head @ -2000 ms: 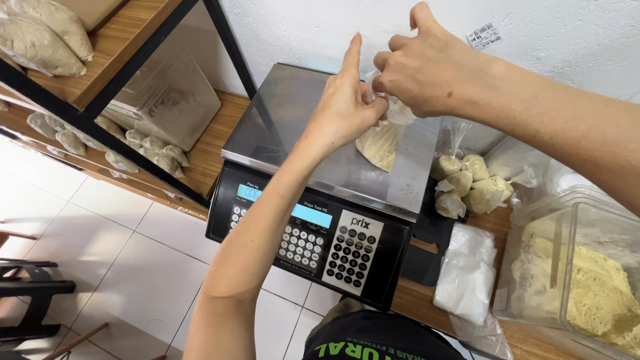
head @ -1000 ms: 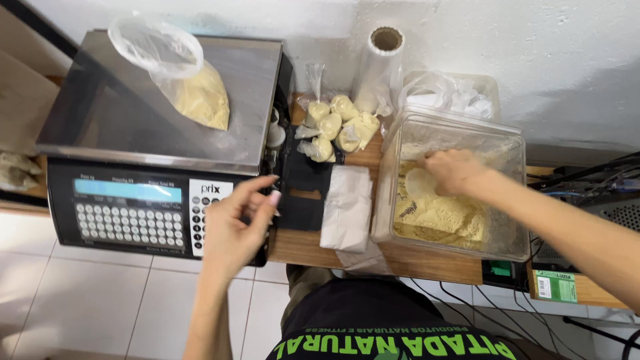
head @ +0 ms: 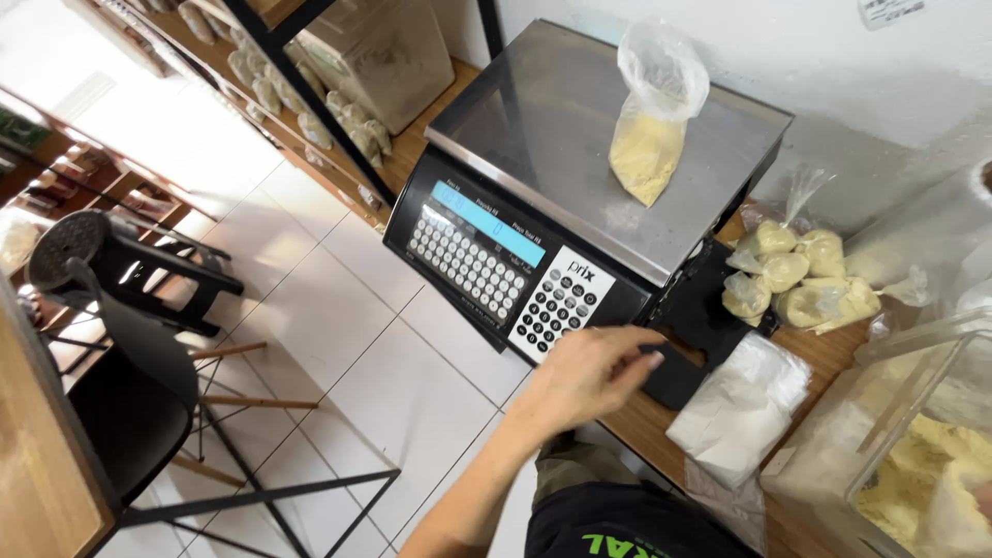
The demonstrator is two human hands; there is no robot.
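Note:
My left hand (head: 601,376) hovers in front of the scale's keypad with fingers bent and slightly apart, holding nothing. On the steel plate of the digital scale (head: 519,101) lies a clear plastic bag of pale yellow powder (head: 647,155), its mouth loose and spread. At the right edge, a sliver of my right hand (head: 983,496) shows inside a clear plastic bin (head: 814,465) of the same powder (head: 907,457), beside a pale translucent shape; its grip is cut off by the frame. Several knotted bags of powder (head: 825,302) sit right of the scale.
A stack of thin plastic bags (head: 740,407) rests on the wooden counter (head: 643,434) between scale and bin. Behind the scale's left side are shelves with small filled bags (head: 267,93) and a large container (head: 380,62). A black chair (head: 132,387) and stool (head: 62,240) stand at left.
The view has swung left, so the bin and my right hand are mostly out of frame. The powder bag, held by both hands two seconds ago, rests on the scale.

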